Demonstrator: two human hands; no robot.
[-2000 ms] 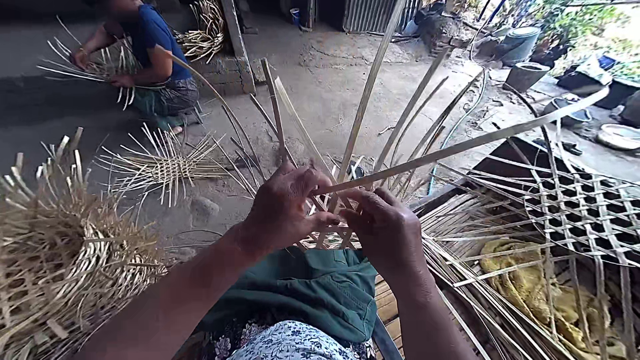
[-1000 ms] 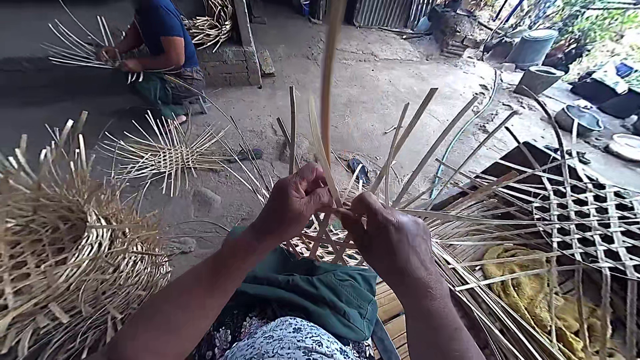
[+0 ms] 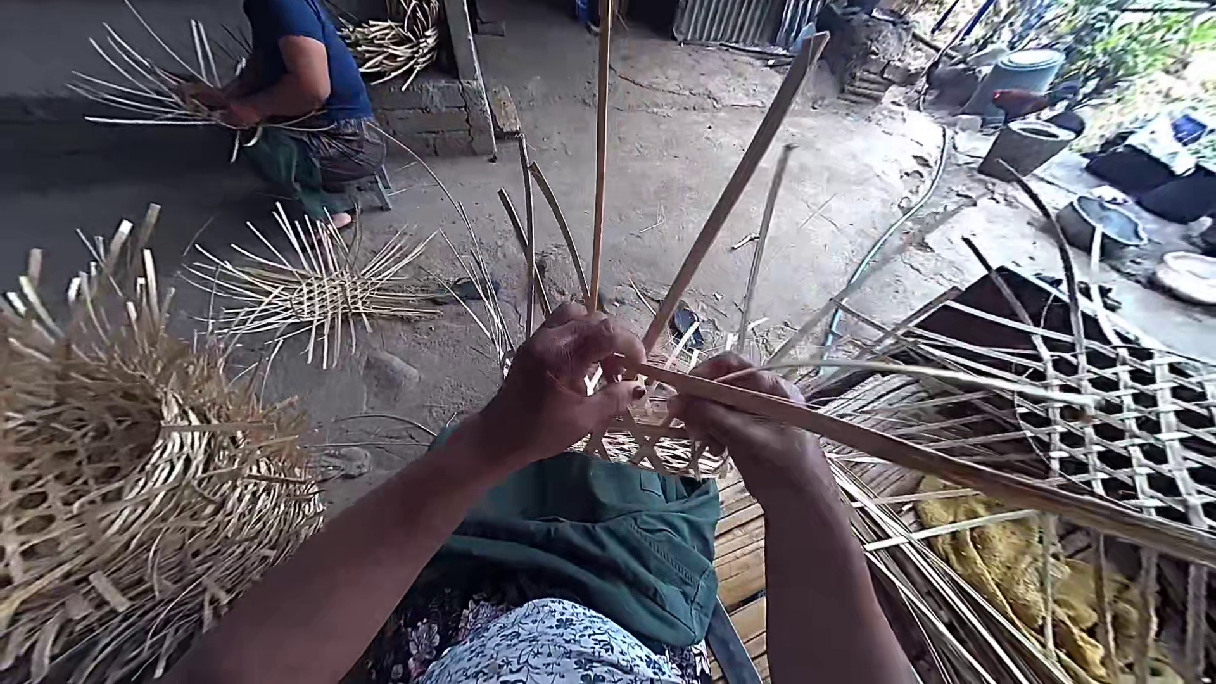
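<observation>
A small open-weave bamboo basket [image 3: 655, 451] rests on the dark green cloth [image 3: 589, 532] over my lap, with several strips standing up from its rim. My left hand [image 3: 570, 380] pinches strips at the basket's left upper edge, thumb and forefinger together. My right hand [image 3: 750, 418] grips a long flat bamboo strip [image 3: 912, 458] that runs from between my hands to the right edge of the view. Another upright strip [image 3: 736, 180] leans to the right between the hands. Fingers hide part of the rim.
Woven baskets [image 3: 218, 475] stand at left, and a flat woven piece [image 3: 332, 294] lies on the floor. A person [image 3: 313, 85] weaves at upper left. At right are loose strips [image 3: 931, 589], a yellow cloth [image 3: 1007, 560] and an open-weave panel [image 3: 1130, 418]. Tubs and a hose [image 3: 936, 180] lie beyond.
The long strip crossing my hands pointed up to the right two seconds ago and stood upright one second ago; now it slopes down to the right. Both hands remain at the basket's rim.
</observation>
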